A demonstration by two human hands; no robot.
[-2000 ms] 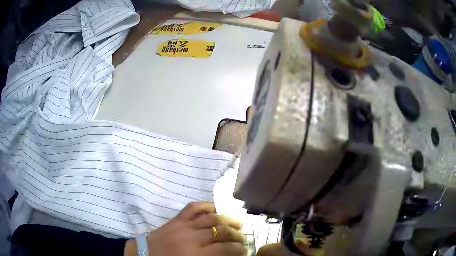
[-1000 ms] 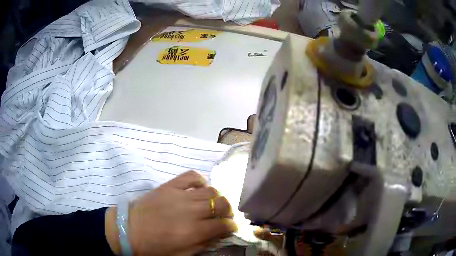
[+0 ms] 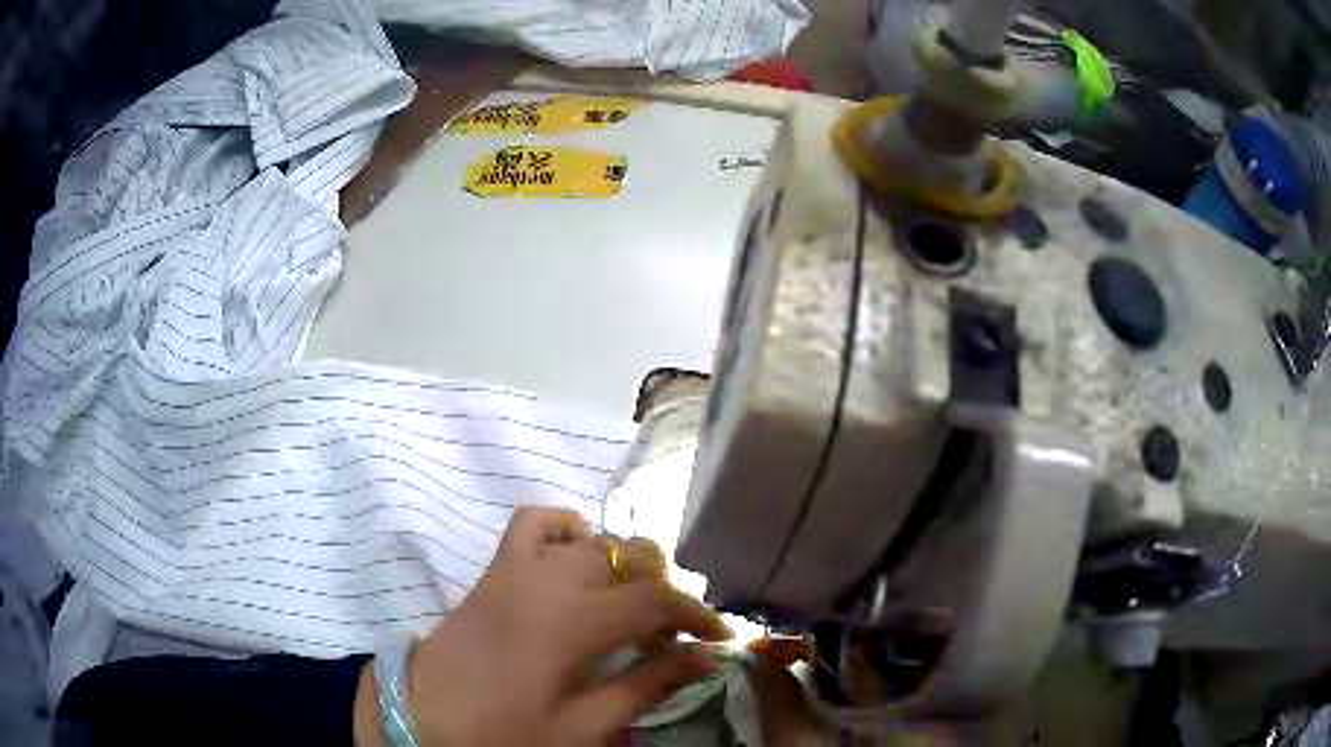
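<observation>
White cloth with thin dark stripes (image 3: 321, 496) lies across the table and runs up to the lit sewing area. My left hand (image 3: 562, 635), with a ring and a pale wristband, pinches the cloth edge beside the needle area, its thumb and fingertips close together. Only some fingers of my right hand (image 3: 781, 693) show at the bottom edge, close to the left fingertips and partly behind the machine head; what they hold cannot be told. The sewing machine head (image 3: 876, 380) hides the needle. A small pale cloth fold (image 3: 693, 708) lies under the left fingers.
Crumpled striped cloth (image 3: 190, 277) is heaped at the left, and more (image 3: 657, 29) lies at the back. Yellow stickers (image 3: 543, 174) are on the white tabletop (image 3: 482, 292). A blue object (image 3: 1258, 175) stands behind the machine arm at the right.
My left hand has moved right and its fingers have drawn together at the cloth edge. More of my right fingers show. The cloth near the lamp light is more bunched, and the view has shifted slightly.
</observation>
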